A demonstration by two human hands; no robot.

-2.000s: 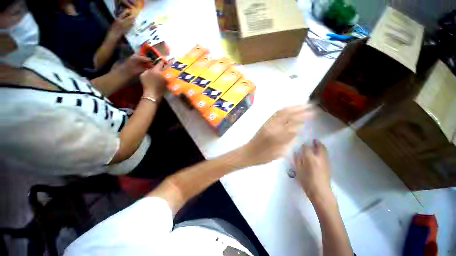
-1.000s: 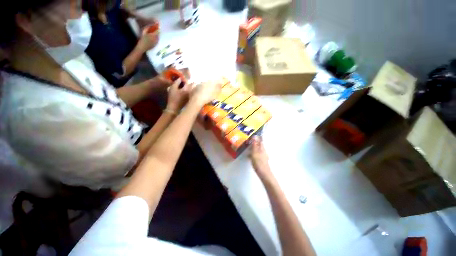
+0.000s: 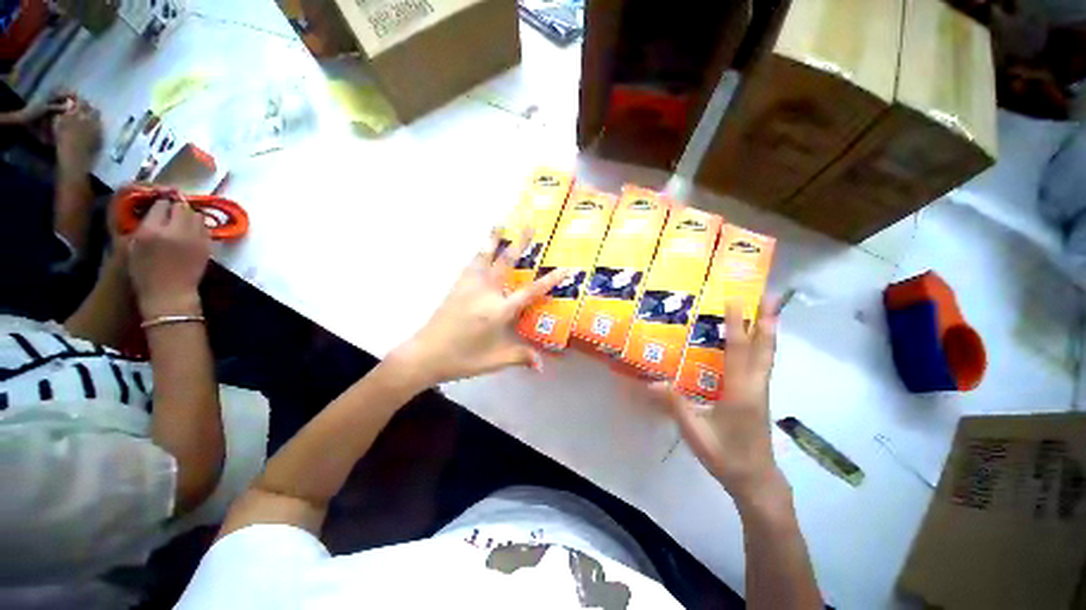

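Observation:
A row of several orange retail boxes [image 3: 618, 280] with dark picture bands and small square codes lies side by side on the white table in front of me. The tops of the boxes are slightly staggered. My left hand [image 3: 482, 316] is spread against the left end of the row, fingers over the leftmost box. My right hand [image 3: 731, 411] is at the right end, with its fingers along the rightmost box and its thumb at the near edge. The row is held between both hands.
A blue and red-orange tape dispenser [image 3: 932, 334] and a slim knife-like tool [image 3: 821, 450] lie to the right. Brown cartons [image 3: 822, 119] stand behind; another carton [image 3: 1006, 512] is at lower right. At left, a neighbour's hands hold an orange coil [image 3: 226, 218].
The box row has moved right along the table, away from the neighbour, with my hands at its two ends. The view has turned right, showing the tape dispenser fully.

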